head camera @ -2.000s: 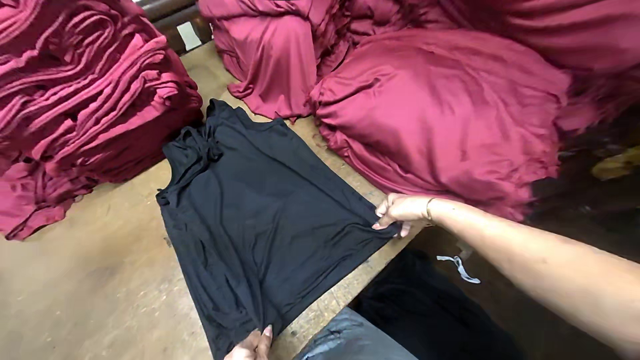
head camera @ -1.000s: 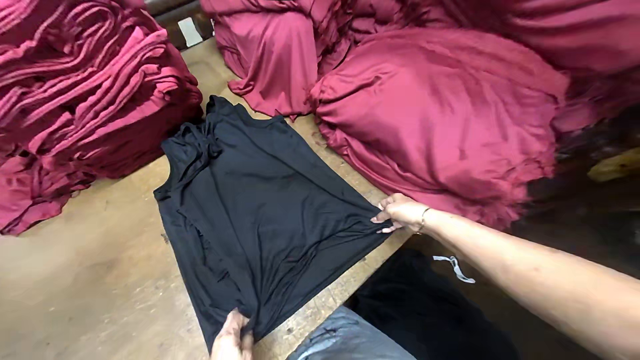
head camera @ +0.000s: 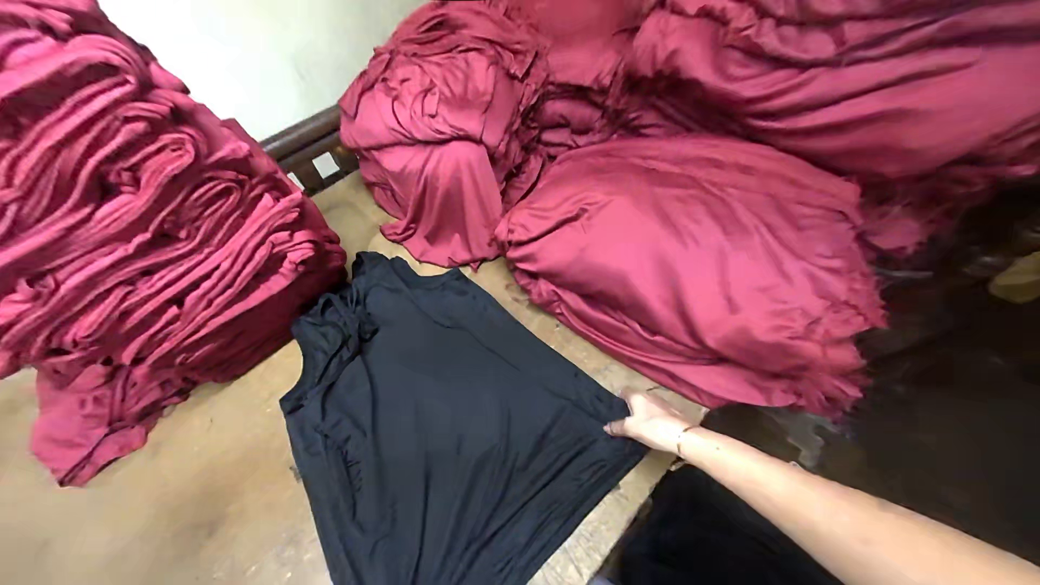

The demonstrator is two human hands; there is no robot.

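Observation:
A black sleeveless garment (head camera: 455, 406) lies spread on the tan tabletop, its neck end away from me and bunched at the left. My right hand (head camera: 650, 421) pinches the garment's right hem corner near the table edge, thumb on top; a thin bracelet circles the wrist. My left hand is out of view, and the garment's lower left part runs past the bottom of the picture.
A tall stack of folded dark red cloth (head camera: 154, 219) stands on the table (head camera: 179, 487) at the left. Bundles of the same cloth (head camera: 691, 260) fill the back and right. Dark cloth (head camera: 707, 528) lies below the table's edge.
My left hand, on the near hem in both earlier frames, is no longer visible. My right hand still holds the right corner. The view has shifted, showing more wall behind.

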